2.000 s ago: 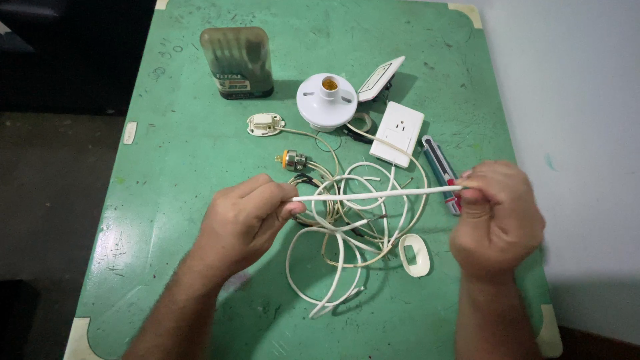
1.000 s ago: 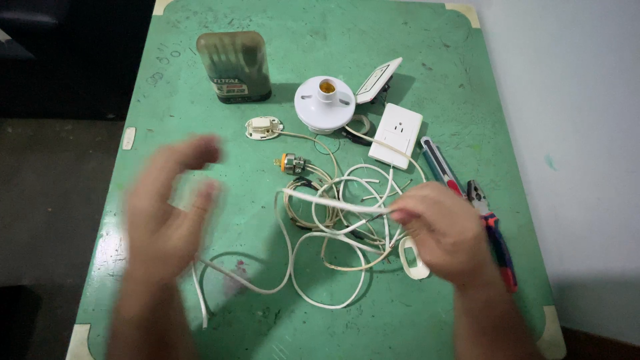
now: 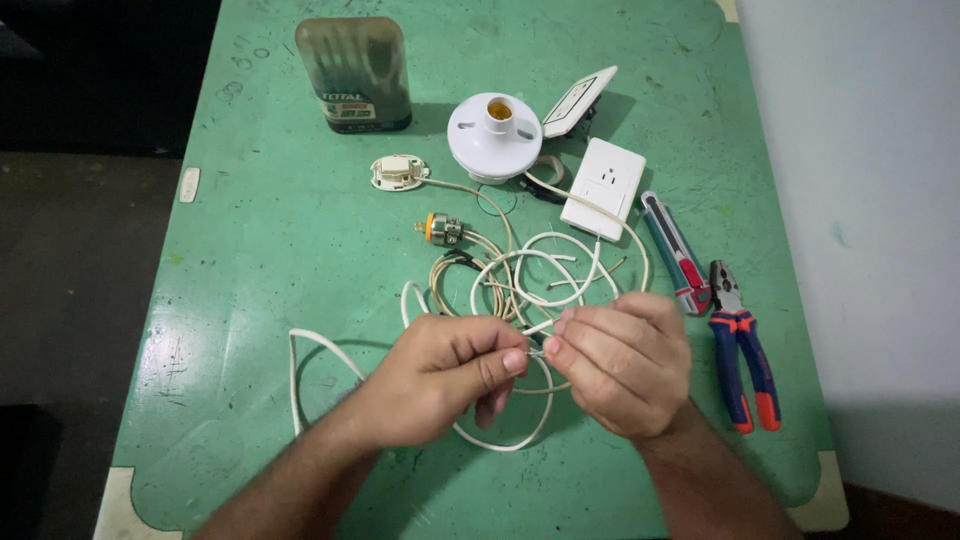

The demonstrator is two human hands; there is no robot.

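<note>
My left hand (image 3: 454,375) and my right hand (image 3: 622,364) meet above the cables, fingertips pinching the thin end of a white cable (image 3: 538,328). Which strand each hand has is partly hidden by the fingers. Behind them lie loops of white and beige cable (image 3: 480,300). A plug with an orange ring (image 3: 442,229) sits at the upper left of the coils. Farther back are an opened cream switch (image 3: 397,173), a white lamp holder (image 3: 495,139) and a white outlet plate (image 3: 604,187) with a cable at its lower edge.
A utility knife (image 3: 675,251) and combination pliers (image 3: 739,337) with blue and orange handles lie at the right. A second wall plate (image 3: 581,101) leans beside the lamp holder. A smoky plastic case (image 3: 354,75) stands at the back left of the green table (image 3: 225,300).
My hands, spread apart a second or two ago, have come together at the cable end. My left hand has moved right, back to the cable. The pliers show fully now.
</note>
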